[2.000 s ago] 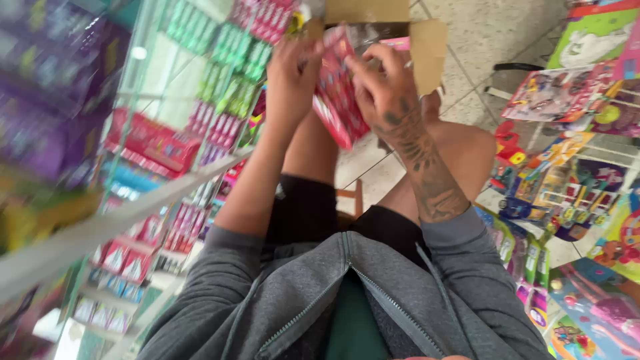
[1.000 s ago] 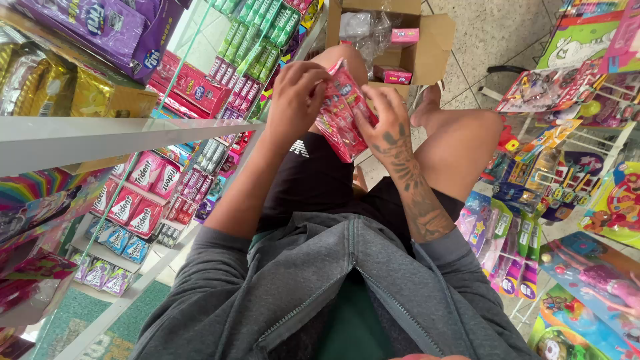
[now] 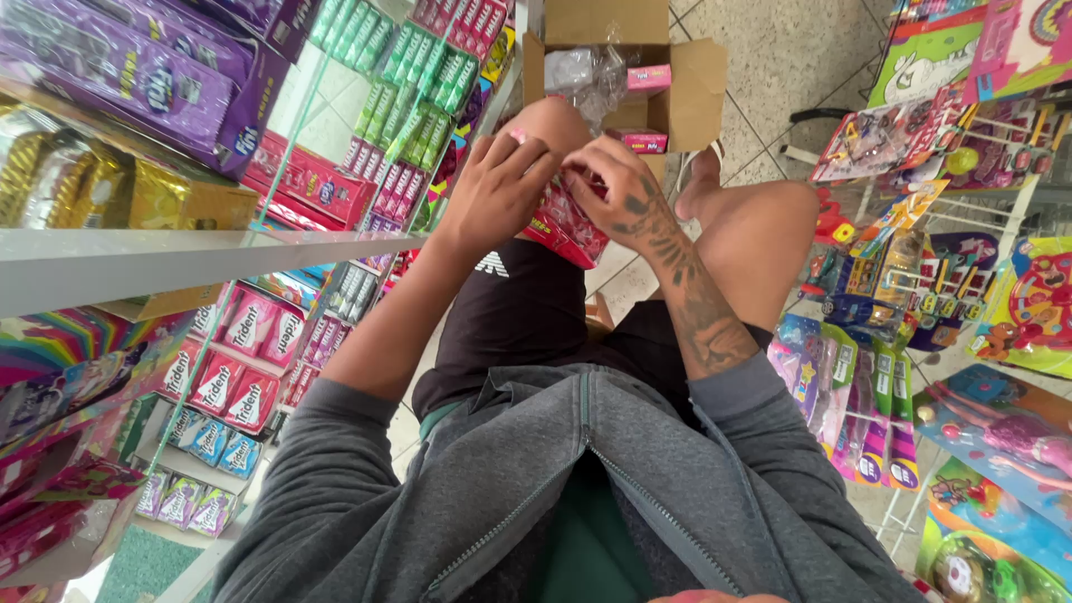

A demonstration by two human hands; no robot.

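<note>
A red candy box with clear-wrapped pieces (image 3: 569, 222) rests on my thigh, partly covered by both hands. At its upper left, my left hand (image 3: 500, 188) has bent fingers, with a bit of pink showing by the fingertips. My right hand (image 3: 618, 188), on the tattooed arm, curls its fingers over the box's upper edge. The fingertips of the two hands are close together; what lies between them is hidden. Past my knee stands an open cardboard box (image 3: 697, 96) holding pink packs (image 3: 649, 78) and crumpled clear plastic wrap (image 3: 586, 75).
At left, glass shelves hold Trident gum packs (image 3: 224, 381), Halls sticks (image 3: 410, 63), a red candy box (image 3: 314, 184) and purple Fini packs (image 3: 159, 84). A pale shelf edge (image 3: 167, 255) juts in beside my left arm. Racks of toys (image 3: 871, 394) stand at right.
My hands have closed in over the top of the red candy box, which showed more fully one second ago. It has stayed on or above my thigh.
</note>
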